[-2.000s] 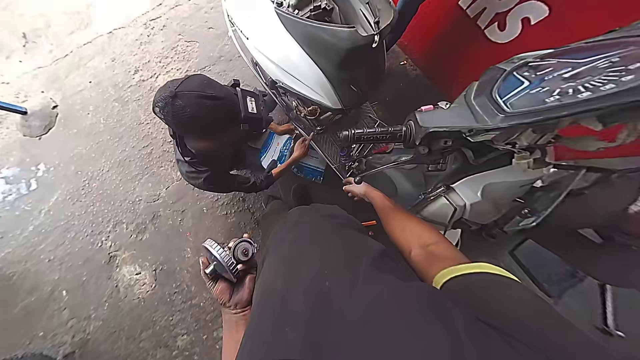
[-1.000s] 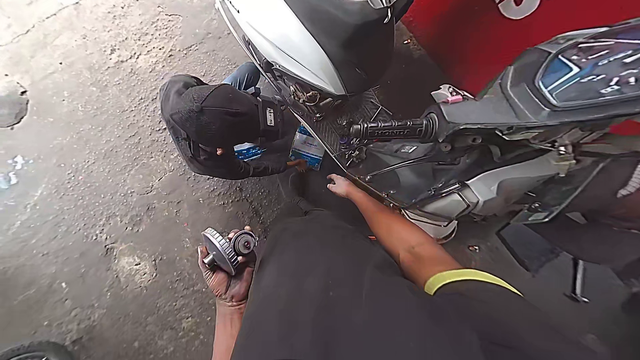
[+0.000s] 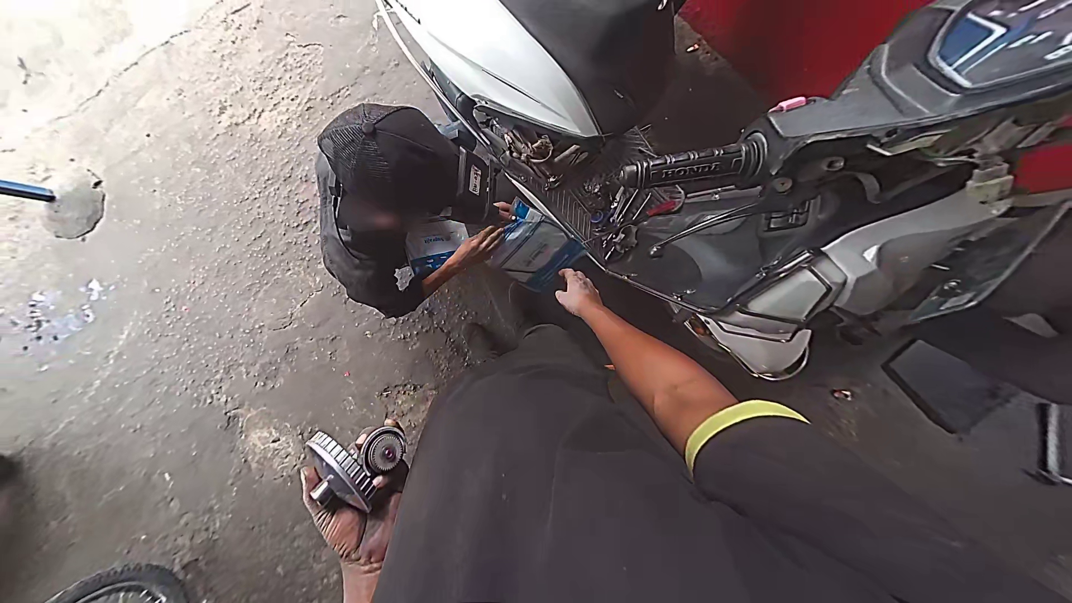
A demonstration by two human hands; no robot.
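Observation:
My left hand (image 3: 356,523) is low on the left, palm up, holding a large metal toothed gear (image 3: 342,471) with a short shaft and a smaller round gear (image 3: 384,450) beside it. Near the centre, my right hand (image 3: 578,293) holds nothing; its index finger is extended and the others are partly curled. It is beside a blue-and-white printed package (image 3: 536,247), close to the lower edge of a scooter's footboard. Whether a fingertip touches the package is unclear. A crouching person in a black cap (image 3: 377,159) has a hand (image 3: 479,245) at the package's left side.
White-and-black scooter bodywork (image 3: 536,67) stands at the top. A handlebar grip (image 3: 695,167) and a dashboard (image 3: 997,38) reach in from the right. Several small metal parts (image 3: 620,239) lie by the footboard. A tyre (image 3: 126,582) shows at bottom left, and a blue bar (image 3: 25,191) at the left edge.
My right hand, at the footboard's edge two seconds ago, is now off it beside the package. The other person's head has lifted since one second ago. My left hand still holds the gears.

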